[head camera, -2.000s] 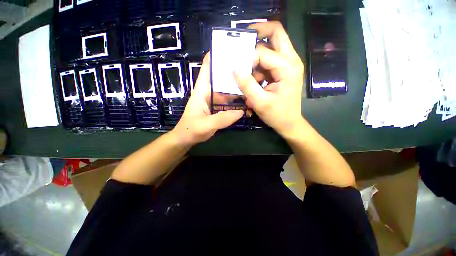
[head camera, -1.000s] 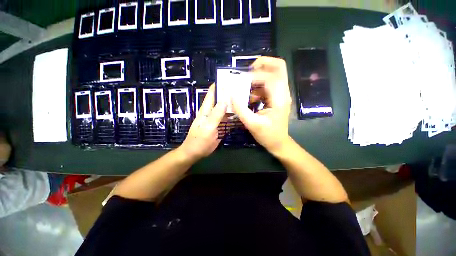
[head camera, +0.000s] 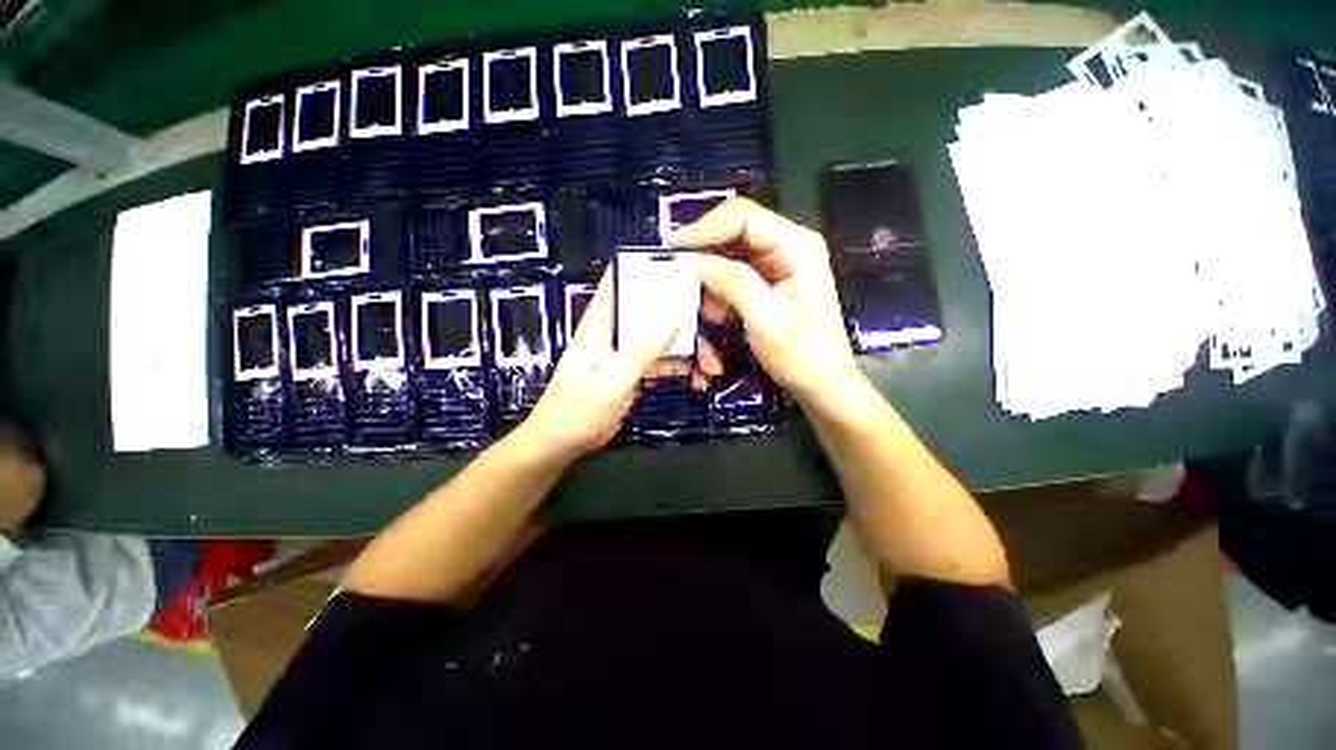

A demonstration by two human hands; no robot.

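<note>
A small flat display module [head camera: 657, 301] with a white face and a dark edge is held upright over the lower right of the black blister tray [head camera: 586, 173]. My left hand [head camera: 594, 369] grips it from the left side and below. My right hand [head camera: 777, 293] has its thumb and fingers at the module's top right edge. White rectangular outlines show on parts in the tray's top, middle and bottom rows. My hands hide the tray's lower right pockets in part. Whether a thin piece is between my right fingertips I cannot tell.
A plain white sheet [head camera: 161, 322] lies left of the tray. A black smartphone-like slab [head camera: 884, 252] lies right of it. A fanned white sheet pile [head camera: 1092, 249] is farther right. Open cardboard boxes [head camera: 1172, 586] stand below the bench. A person's grey sleeve [head camera: 81, 601] shows at lower left.
The view has tilted, so more of the tray shows than two seconds ago. The module stays in my hands. My right fingers have moved from over its face to its top right edge.
</note>
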